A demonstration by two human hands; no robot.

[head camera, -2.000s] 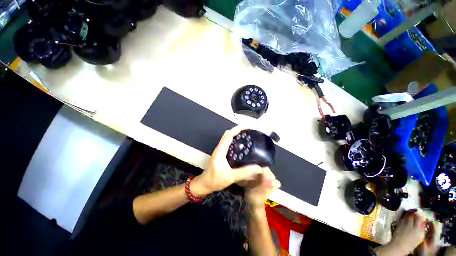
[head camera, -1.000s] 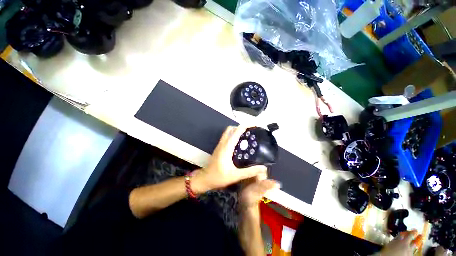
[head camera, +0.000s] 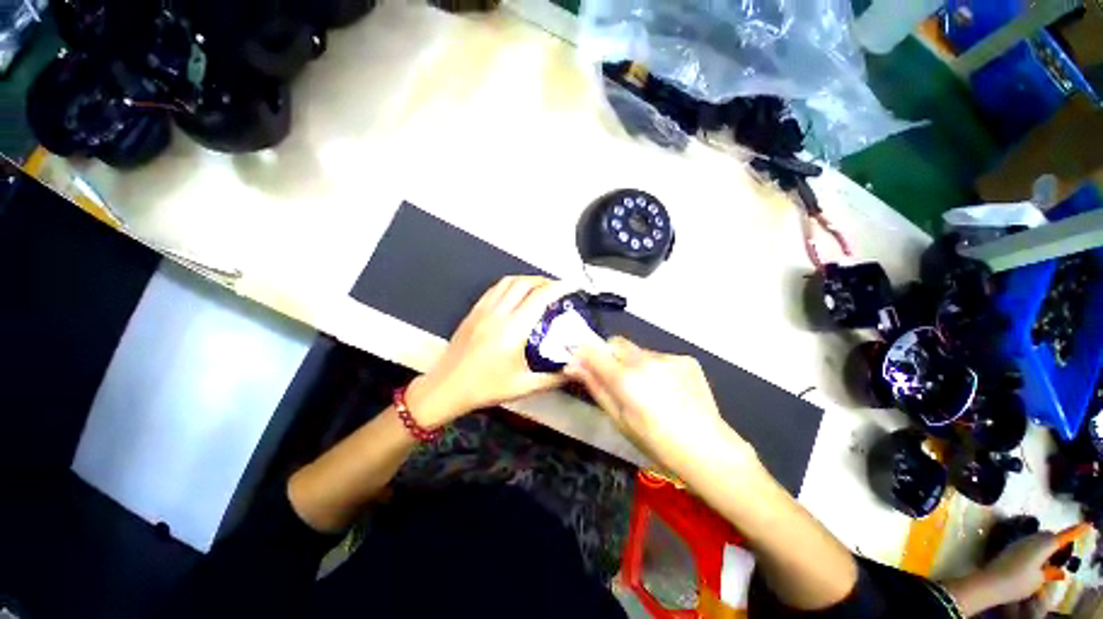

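Observation:
My left hand (head camera: 490, 345), with a red bracelet at the wrist, holds a black camera head (head camera: 544, 343) above the dark mat (head camera: 442, 273). Its dotted face is turned up and partly covered. My right hand (head camera: 647, 393) presses a small white cloth (head camera: 566, 337) on that face with its fingertips. The rest of the camera head is hidden by my hands. A second camera head (head camera: 628, 230) sits on the bench just behind the mat, its ring of pale dots showing. A small black piece (head camera: 610, 301) shows just behind my hands.
Black camera parts (head camera: 230, 109) are heaped at the back left. A plastic bag (head camera: 738, 55) and black cables (head camera: 756, 125) lie at the back. Open housings (head camera: 928, 375) and a blue bin (head camera: 1067, 327) stand at right. A neighbour's hand (head camera: 1010, 578) holds an orange-handled tool (head camera: 1067, 547).
My right hand has come up from below the camera head onto its face with the white cloth. The held head has moved left and its face is now mostly covered.

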